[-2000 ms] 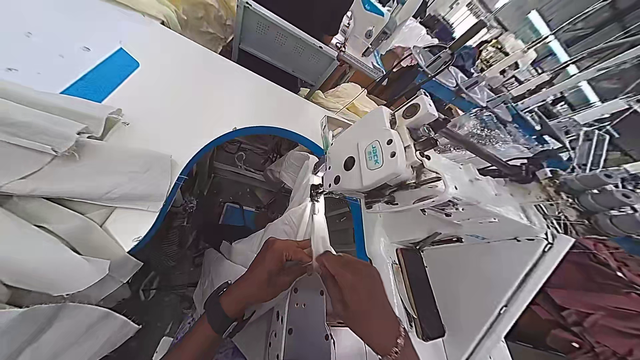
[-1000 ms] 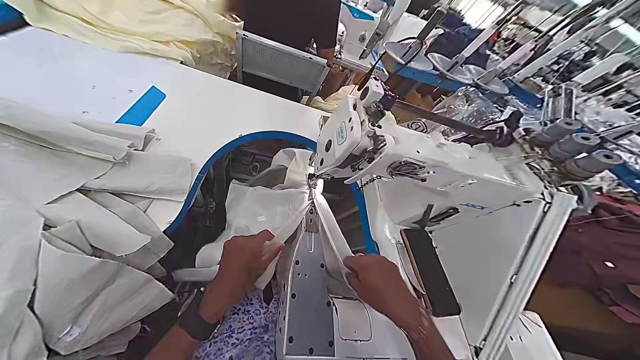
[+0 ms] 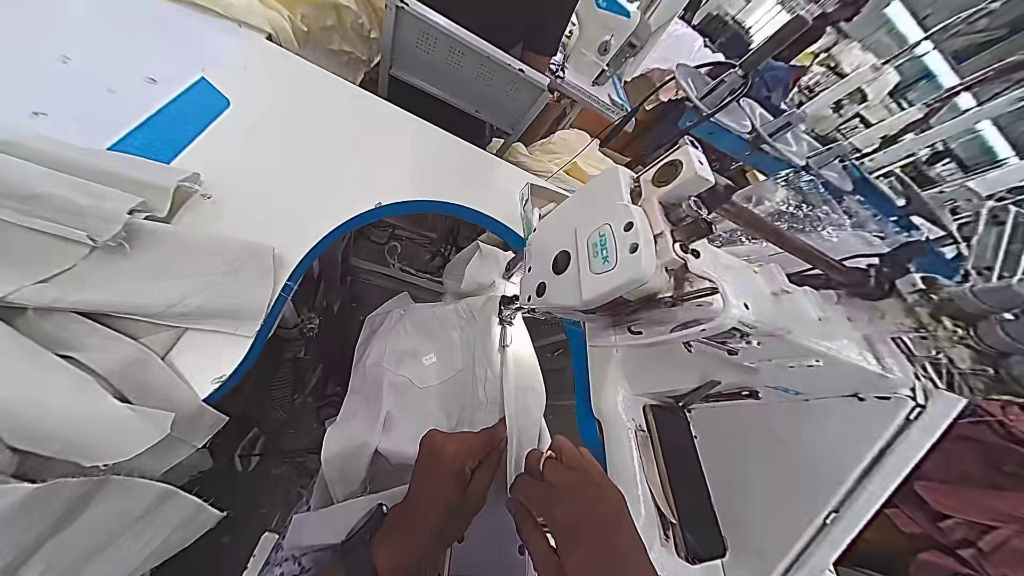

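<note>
A white shirt-like garment piece (image 3: 424, 360) with a pocket lies under the needle area of a white Jack sewing machine (image 3: 596, 248). Its edge runs from the presser foot (image 3: 507, 312) toward me along the narrow arm of the machine. My left hand (image 3: 448, 488), with a dark wristband, pinches the cloth on the left of that edge. Just right of it, my right hand (image 3: 572, 496), with a ring, grips the strip of cloth; its fingertips are partly hidden in the folds.
Cut pale fabric pieces (image 3: 160, 272) are piled on the white table (image 3: 320, 120) at left. A blue-edged cutout (image 3: 416, 208) curves round the machine. A dark phone (image 3: 684, 480) lies at right. Maroon cloth (image 3: 960, 504) is at lower right, and a person's dark clothing shows at the top.
My hands were apart on two separate cloth edges one second ago; now they are close together on the cloth in front of the presser foot. The garment is spread flatter on the left.
</note>
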